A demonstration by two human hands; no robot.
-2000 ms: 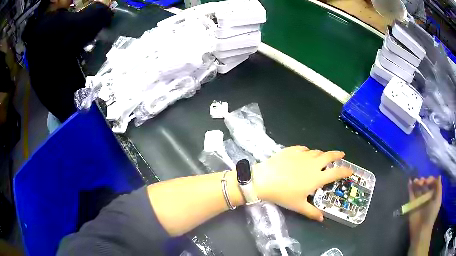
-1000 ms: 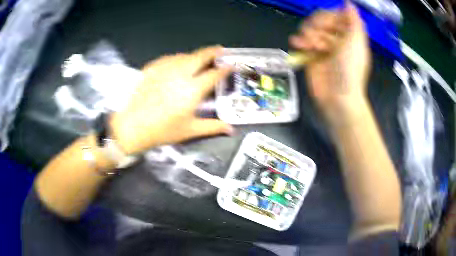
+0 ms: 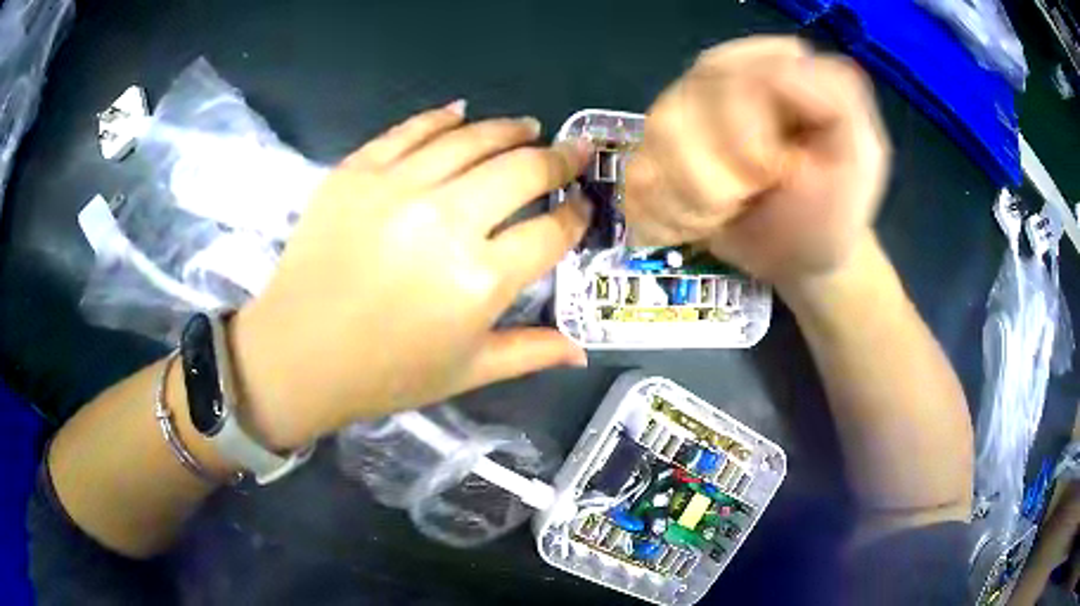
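Note:
An open white power strip housing lies flat at centre, with blue parts, green board and brass strips showing. My left hand steadies its left side, fingertips on the upper left rim, thumb at the lower left corner. My right hand is a blurred fist over the housing's upper right part and hides it. The tan-handled tool seen in it earlier is hidden by the fingers. A second open housing lies tilted below, its green board, yellow block, black block and wires visible, its white cord leaving to the left.
Bagged cords with a white plug lie left on the dark mat. Another clear bag surrounds the lower housing's cord. A blue pad is at upper right. More bagged cords lie at the right edge, beside part of another person's arm.
The view has turned down to the mat, bringing the second housing into sight. My right hand has come from the right, past the housing's edge, to over it. My left hand stays on the housing.

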